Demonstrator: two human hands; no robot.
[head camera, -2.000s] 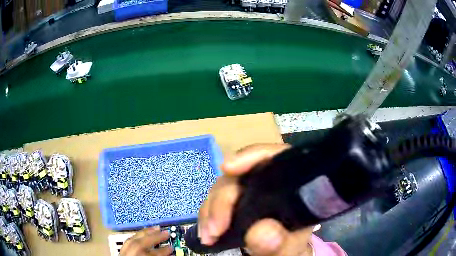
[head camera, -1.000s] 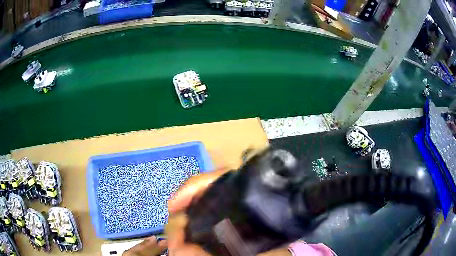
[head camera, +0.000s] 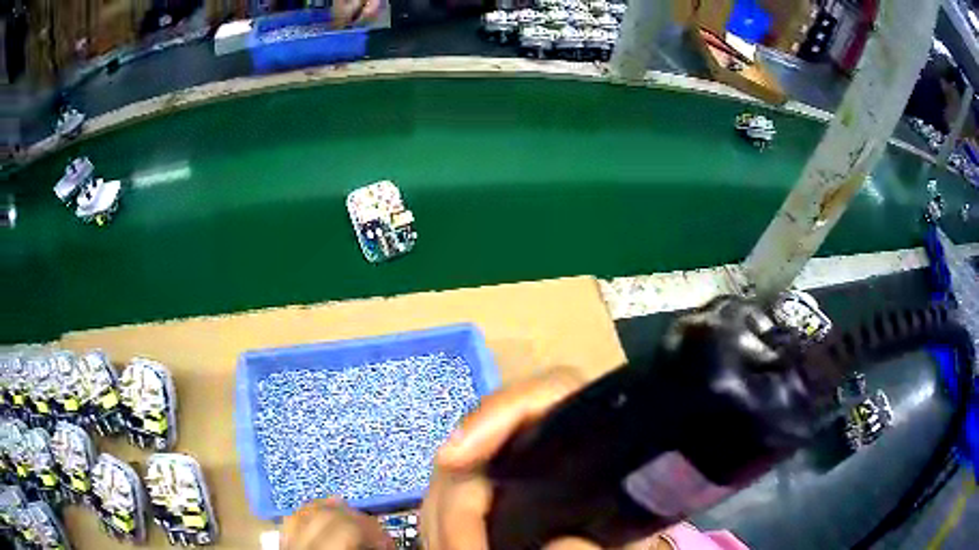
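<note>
My right hand (head camera: 483, 462) is wrapped around the thick black electric screwdriver (head camera: 633, 440), which slants up to the right with its cable (head camera: 891, 333) trailing off that end. Its tip is hidden below the frame edge. My left hand (head camera: 331, 526) is cut off by the bottom edge, fingers bent; what its fingertips hold cannot be seen. A bit of a board with components (head camera: 402, 529) shows between my hands. The light-blue screw tray (head camera: 249, 430), holding a mass of small screws (head camera: 365, 419), lies just beyond.
Rows of white-and-yellow units (head camera: 147, 400) stand at left on the cardboard (head camera: 537, 317). The green belt (head camera: 537, 172) carries a white unit (head camera: 381, 220) and others. A rusty white pillar (head camera: 848, 150) rises at right. More units (head camera: 867, 417) lie on the dark bench.
The screwdriver swung down left, then back up to the right, with my right hand. The white unit on the belt has shifted left. The view has moved slightly.
</note>
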